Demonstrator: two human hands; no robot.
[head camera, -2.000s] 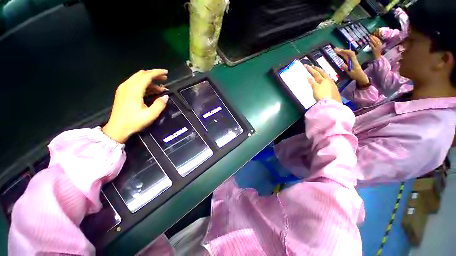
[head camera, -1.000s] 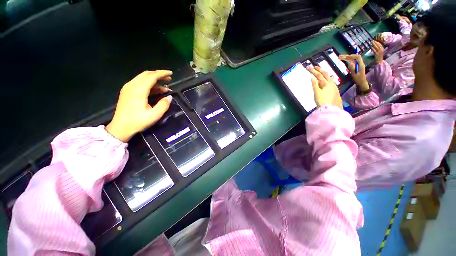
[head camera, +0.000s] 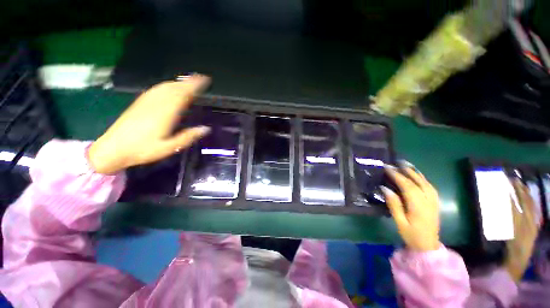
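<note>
A black five-slot tray (head camera: 229, 206) lies flat in front of me with dark, glossy phones (head camera: 269, 159) side by side. Blurred pale text shows on several screens, including the fourth phone (head camera: 322, 174) from the left. My left hand (head camera: 148, 129) is over the tray's left part, fingers and thumb apart, holding nothing visible; it partly hides the leftmost phone (head camera: 151, 180). My right hand (head camera: 416, 207) is at the tray's right end with bent fingers over the edge of the rightmost phone (head camera: 368, 159). Blur hides whether its fingertips touch.
A wide dark slab (head camera: 241, 66) lies behind the tray. A yellowish wrapped post (head camera: 431, 66) leans at upper right. Another dark tray (head camera: 24, 108) is at far left beside a white strip (head camera: 75, 77). At right, another person's hand (head camera: 523, 219) is by a white-screened phone (head camera: 494, 204).
The view has swung left and levelled, so the tray now sits centrally and is seen squarely. My right hand is now at its right end. My left hand remains over the left part.
</note>
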